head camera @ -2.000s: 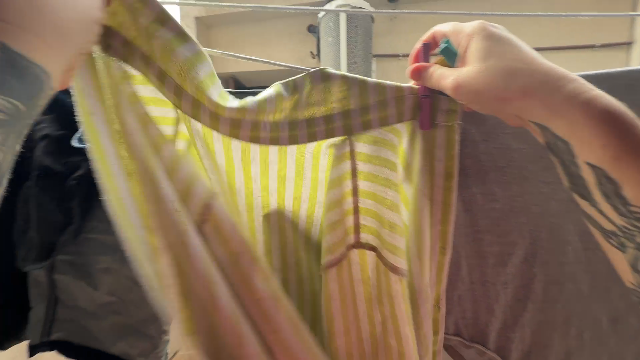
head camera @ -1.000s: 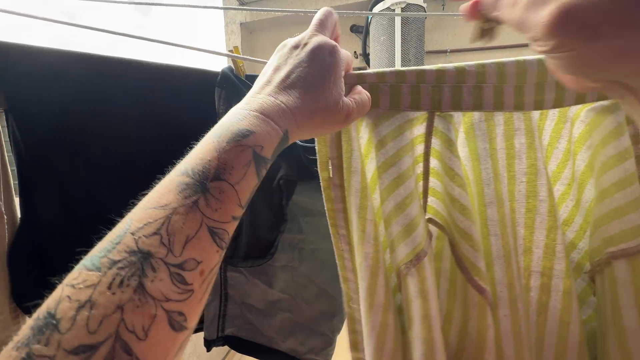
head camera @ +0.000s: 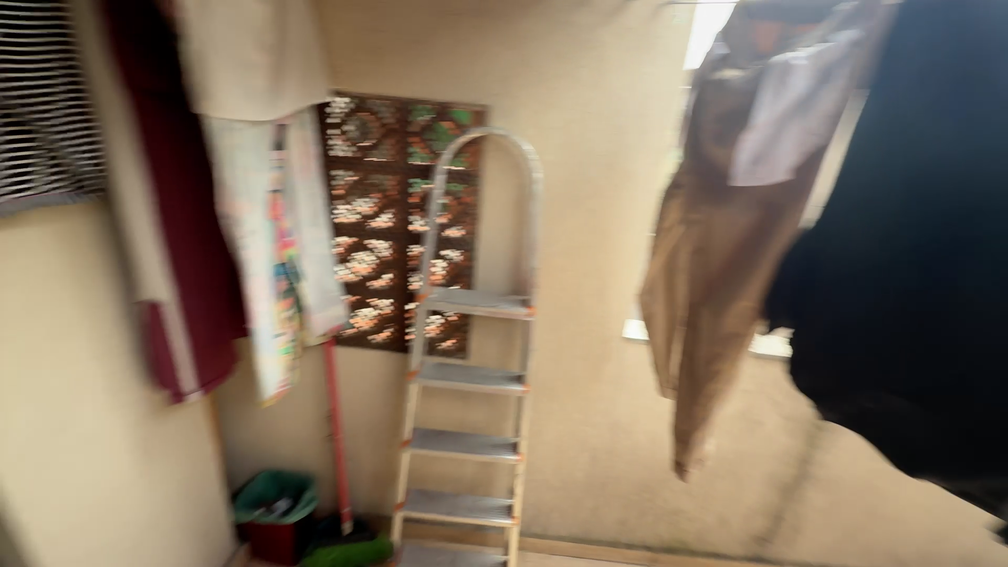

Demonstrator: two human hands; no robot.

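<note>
Neither my left hand nor my right hand shows in the head view, so what they hold is hidden. At the right hangs a large black cloth (head camera: 906, 276), blurred. Beside it are brown trousers (head camera: 709, 276) with a pale cloth (head camera: 787, 118) over their upper part. On the left hang a dark red garment (head camera: 185, 236) with a light stripe, a pale cloth (head camera: 256, 63) and a white garment with a multicoloured strip (head camera: 315, 228). The striped yellow-green cloth is out of view.
A metal stepladder (head camera: 472, 378) stands before the beige wall (head camera: 598, 236) and a brown openwork wall panel (head camera: 370, 220). Low at the left are a dark red bin with a green liner (head camera: 276, 531), a red-handled pole (head camera: 339, 441) and a green brush-like thing (head camera: 350, 551).
The view has swung far away from the striped cloth. Both hands, seen at its upper edge a second ago, have left the view.
</note>
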